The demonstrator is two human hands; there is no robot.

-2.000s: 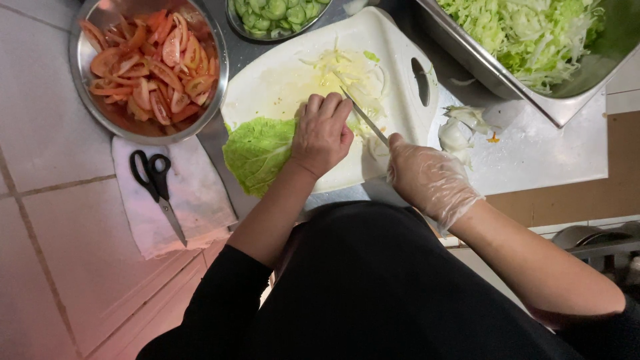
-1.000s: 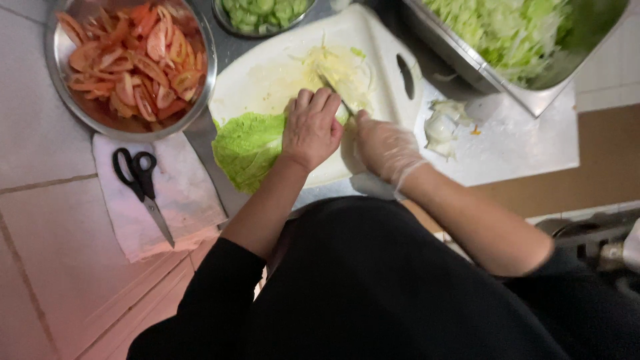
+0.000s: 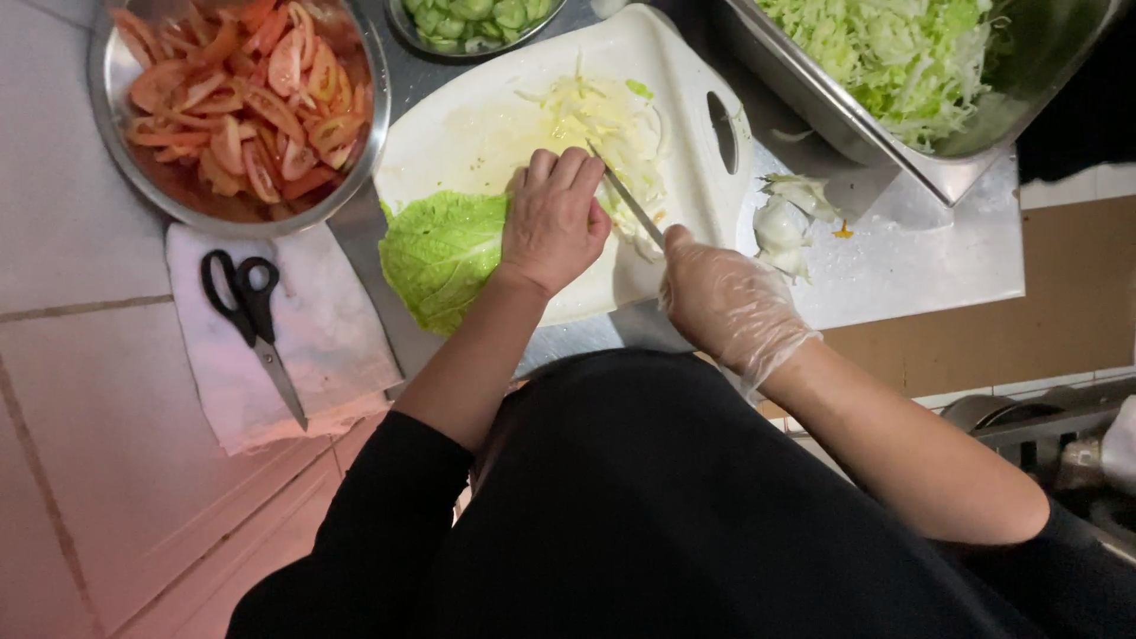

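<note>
My left hand (image 3: 555,217) presses down with curled fingers on a green lettuce leaf (image 3: 444,253) that lies on a white plastic cutting board (image 3: 497,89). My right hand (image 3: 732,297), in a clear plastic glove, grips a knife (image 3: 635,206); its handle is hidden in the fist and its tip is beside my left fingers. Pale shredded leaf pieces (image 3: 612,120) lie around the blade. What my left fingertips hold underneath is hidden.
A steel bowl (image 3: 380,146) of sliced tomatoes, black-handled scissors (image 3: 260,330) on a white cloth (image 3: 342,311), a bowl of cucumber slices (image 3: 475,22), a steel pan (image 3: 852,111) of shredded lettuce and pale vegetable scraps (image 3: 783,232) surround the board.
The knife stays in my right hand and my left hand stays on the leaf. The view has shifted slightly; nothing else has plainly changed.
</note>
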